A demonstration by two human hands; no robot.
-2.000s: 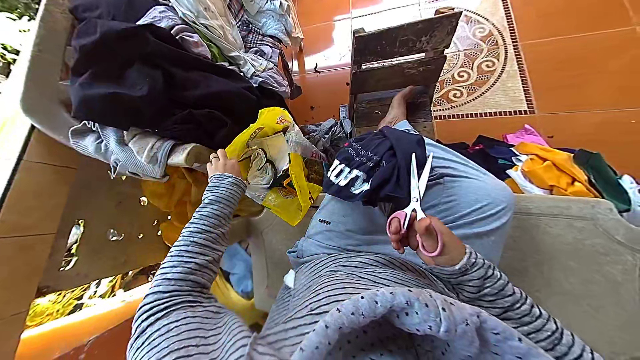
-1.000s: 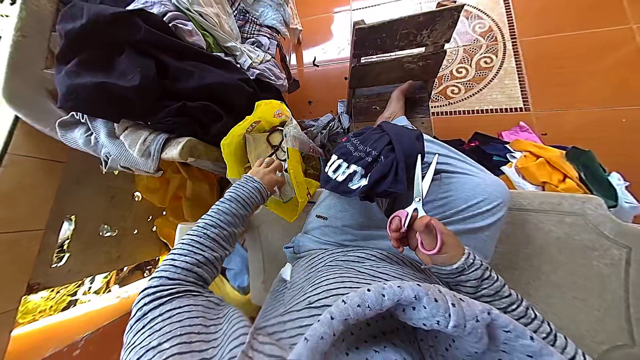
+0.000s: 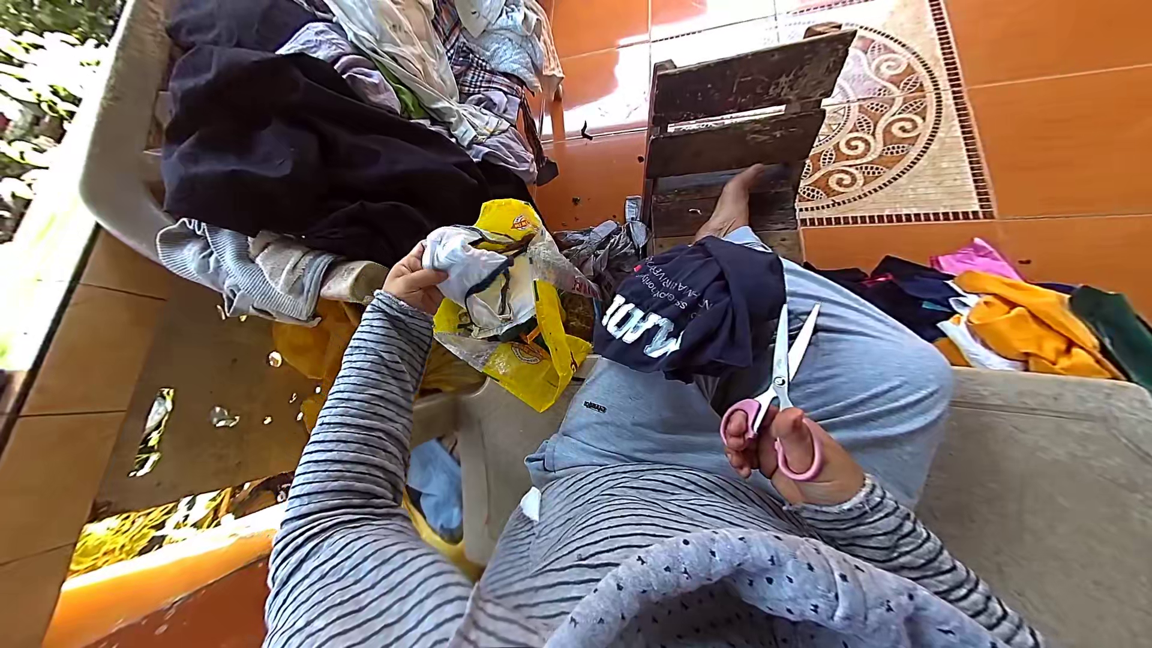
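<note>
My left hand grips a bunched white cloth at the mouth of a yellow plastic bag. Dark strips lie among the light cloth in the bag. My right hand has its fingers through the pink handles of a pair of scissors; the blades point up and stand apart. Just left of the blades, a navy printed cloth is draped over my knee, touching neither hand.
Dark and light clothes are heaped at the upper left. A worn wooden slatted stool stands ahead, with a bare foot on it. Orange, pink and dark clothes lie at the right, beyond the edge of the beige seat.
A second ago my left hand was in the mouth of the yellow bag; now it is at the bag's left side, gripping white cloth. The right hand and scissors have stayed in place.
</note>
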